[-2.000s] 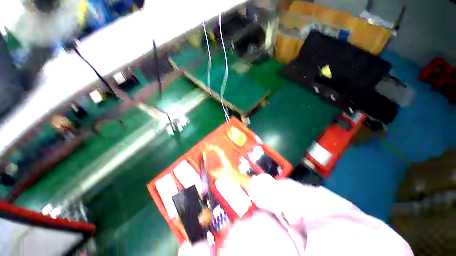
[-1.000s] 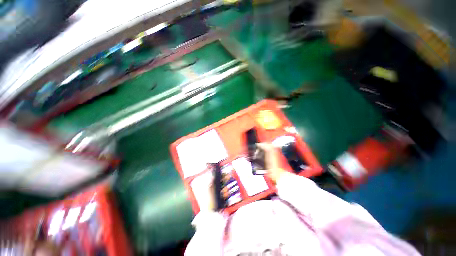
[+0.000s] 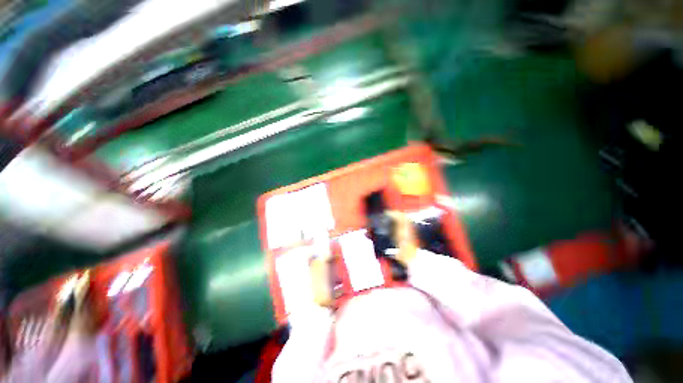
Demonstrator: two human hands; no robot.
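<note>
An orange-red foam tray (image 3: 352, 183) lies on the green bench in front of me. White rectangles (image 3: 361, 259) fill several pockets, and a yellow-orange piece (image 3: 410, 179) is in the far right one. My right hand (image 3: 404, 238) holds a dark phone-size slab (image 3: 376, 213) over the tray's right half. Another dark slab (image 3: 432, 233) lies in the pocket to its right. My left hand (image 3: 323, 280) is over the near left pockets; blur hides its fingers and whether it holds anything.
Another person's hands (image 3: 76, 310) are over a second red tray (image 3: 168, 322) at lower left. A white board (image 3: 82, 206) with a red edge stands above it. A red item with a white patch (image 3: 584, 262) is at right, beside dark material (image 3: 644, 172). The view is blurred.
The view has shifted. The dark slab seen in my left hand a second ago no longer shows clearly there. My right hand still has its dark slab. Another person's hands now show more at left.
</note>
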